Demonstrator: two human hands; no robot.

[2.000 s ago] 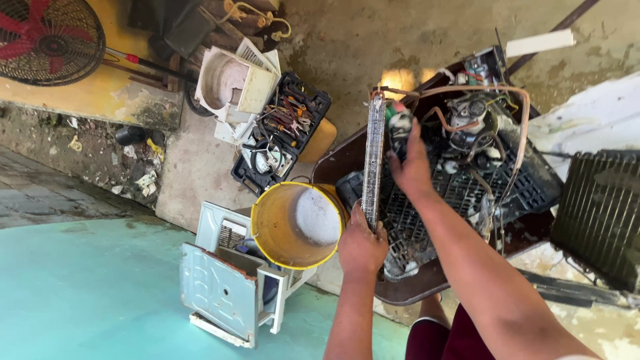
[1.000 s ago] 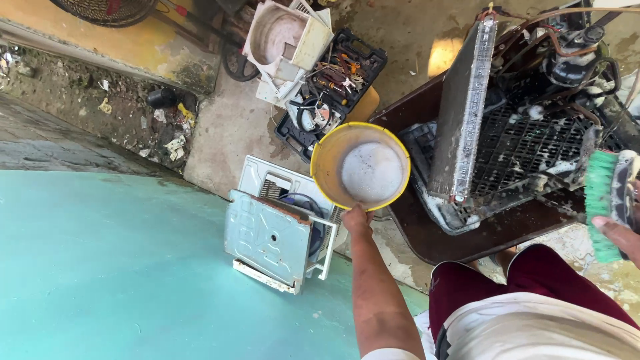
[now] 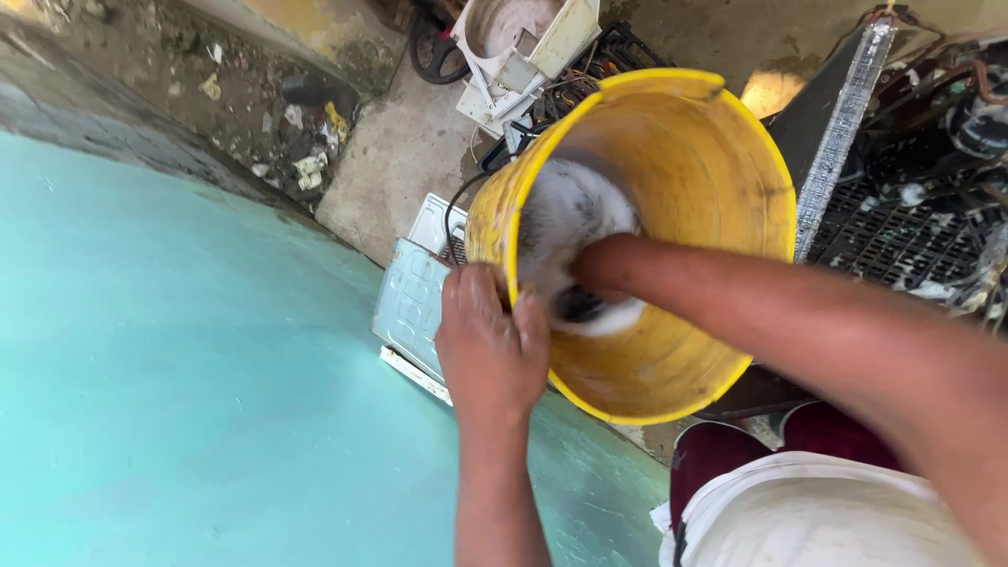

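My left hand (image 3: 496, 339) grips the rim of a yellow plastic bucket (image 3: 709, 173), which is tilted toward me. My right hand (image 3: 602, 272) reaches down inside it, into foamy water (image 3: 579, 205); its fingers are hidden, and a dark blurred thing shows beside them in the suds. What the right hand holds cannot be told. To the right of the bucket a finned metal coil (image 3: 846, 126) stands on edge, next to a black grille base (image 3: 882, 236) with foam and pipes on it.
A pale blue metal panel (image 3: 409, 303) lies behind my left hand. Beyond the bucket are an off-white plastic housing (image 3: 563, 35) and a tray of tools (image 3: 622, 51). A turquoise surface (image 3: 220, 354) fills the lower left. A black compressor (image 3: 980, 122) sits at the right.
My right hand, which held a green-bristled brush at the far right a second ago, has moved left into the bucket. The bucket, upright then, is now tilted and raised toward me.
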